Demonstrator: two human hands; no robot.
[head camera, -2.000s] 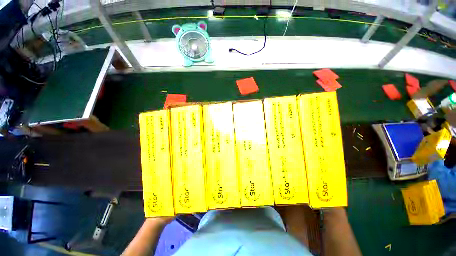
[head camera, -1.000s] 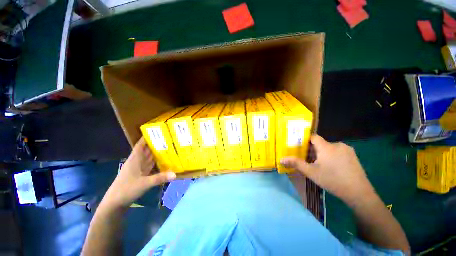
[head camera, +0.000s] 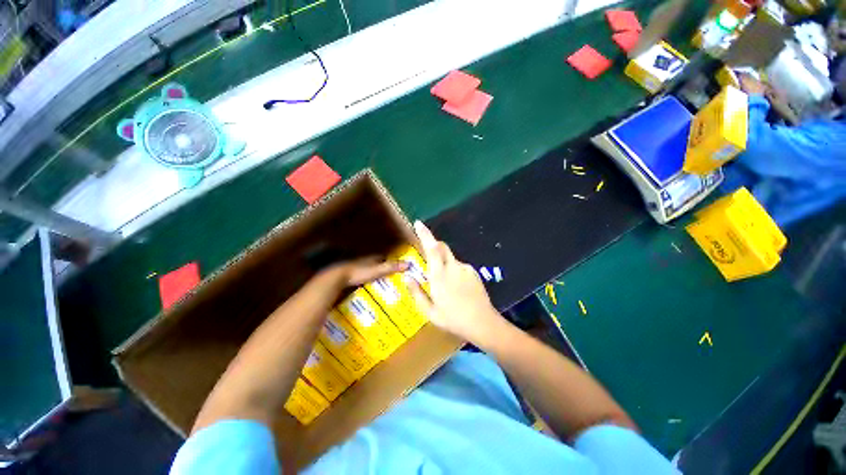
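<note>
An open brown carton (head camera: 213, 269) stands in front of me, tilted in view. A row of yellow boxes (head camera: 374, 325) with white end labels lies inside along its near side. My left hand (head camera: 357, 271) reaches over the carton, its fingers at the right end of the row; I cannot tell if it grips a box. My right hand (head camera: 455, 292) is at the carton's right wall beside the end box, its fingers partly spread; whether it holds the box is unclear. My left forearm hides part of the row.
A blue-topped scale (head camera: 654, 139) stands at the right with yellow boxes (head camera: 736, 237) near it and another person's blue sleeve (head camera: 798, 148). Red squares (head camera: 314, 178) lie on the green surface. A bear-shaped fan (head camera: 181, 139) stands at the back left. Yellow slips lie on the dark belt (head camera: 529, 223).
The view has turned to the right. The row of boxes sits lower in the carton. My left hand has moved from the carton's left side across to the right end of the row.
</note>
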